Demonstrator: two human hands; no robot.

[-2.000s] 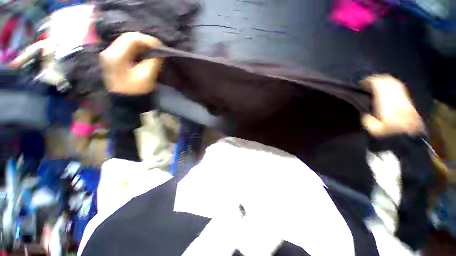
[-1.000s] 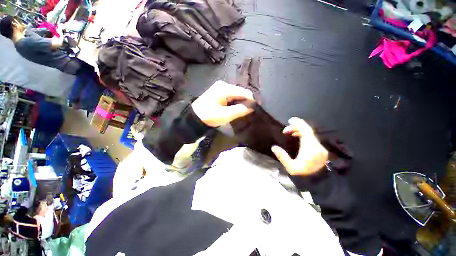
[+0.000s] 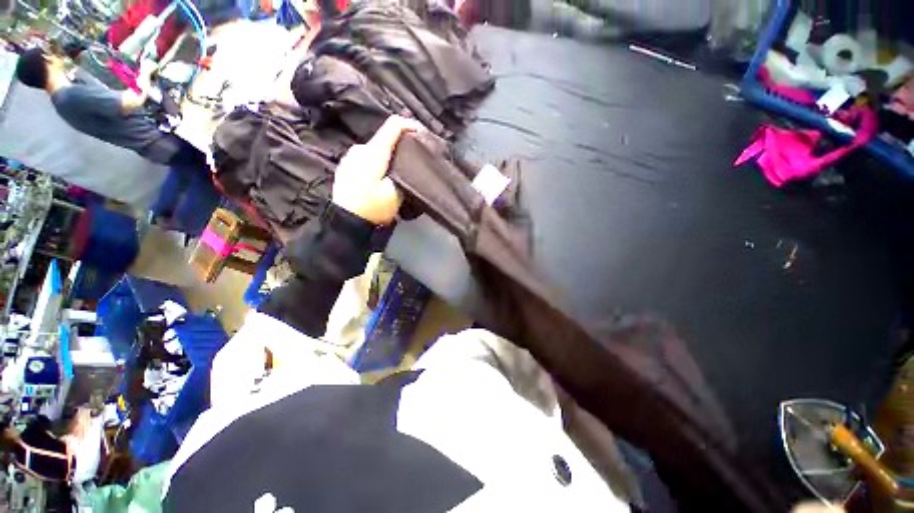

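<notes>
A dark brown garment (image 3: 546, 316) stretches from the table's near edge at centre down to the lower right. My left hand (image 3: 373, 175) grips its upper left end, near a small white tag (image 3: 490, 184). My right hand (image 3: 817, 508) is almost wholly cut off by the bottom edge at the lower right; only a sliver shows, so its grip cannot be told. The steam iron (image 3: 827, 441) rests at the table's right side, with its orange-brown handle showing.
Dark garment piles (image 3: 386, 75) lie at the table's far left. Pink cloth (image 3: 787, 153) hangs from a blue crate (image 3: 747, 85) at upper right. A person (image 3: 110, 115) is at upper left. A wooden stool (image 3: 225, 245) and blue crates stand on the floor at left.
My left hand has moved left and up with the garment's end. My right hand has moved to the lower right, mostly out of view. The garment is now stretched out long, and its white tag shows.
</notes>
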